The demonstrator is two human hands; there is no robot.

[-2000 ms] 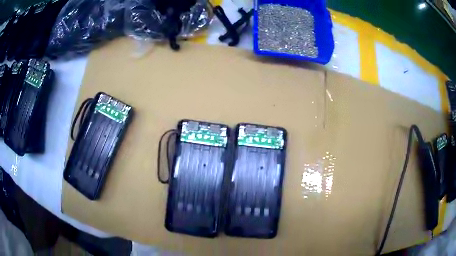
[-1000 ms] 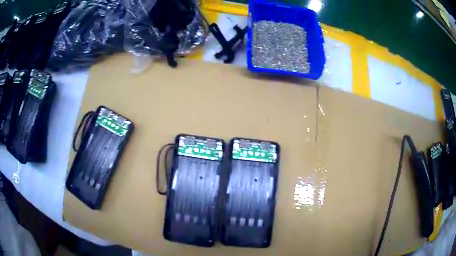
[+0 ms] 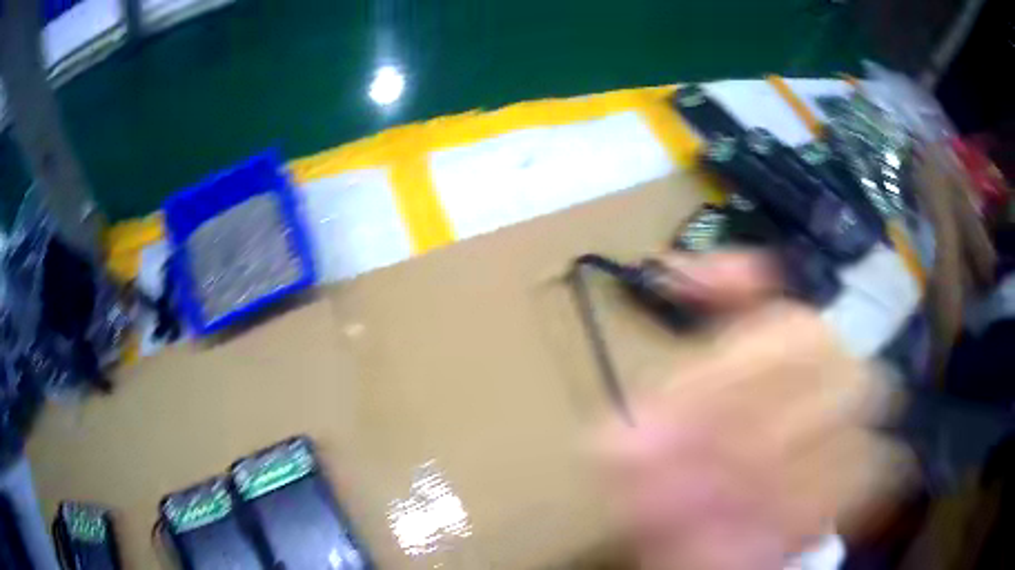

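Observation:
One hand is in view, large and strongly blurred, and I take it as my right hand [image 3: 757,412]. It is over the right side of the cardboard sheet [image 3: 479,334]. Its upper fingers overlap the black screwdriver-like rod [image 3: 659,301]; the blur hides whether they grip it. The rod's thin cord runs down towards the hand. My left hand is not in view. Two open power bank housings [image 3: 301,518] [image 3: 212,529] with green boards lie side by side at the lower left, cut off by the edge. Another housing [image 3: 87,540] lies left of them.
A blue tray [image 3: 298,239] of tiny grey pieces stands at the upper left. A crumpled clear bag [image 3: 56,301] with dark parts is beyond it. More black housings [image 3: 790,189] crowd the upper right. Yellow tape [image 3: 417,206] crosses the white bench, with a green surface [image 3: 534,56] behind.
The view has swung right, so the housings and blue tray now sit further left. A hand has come in from the right and reached the black rod.

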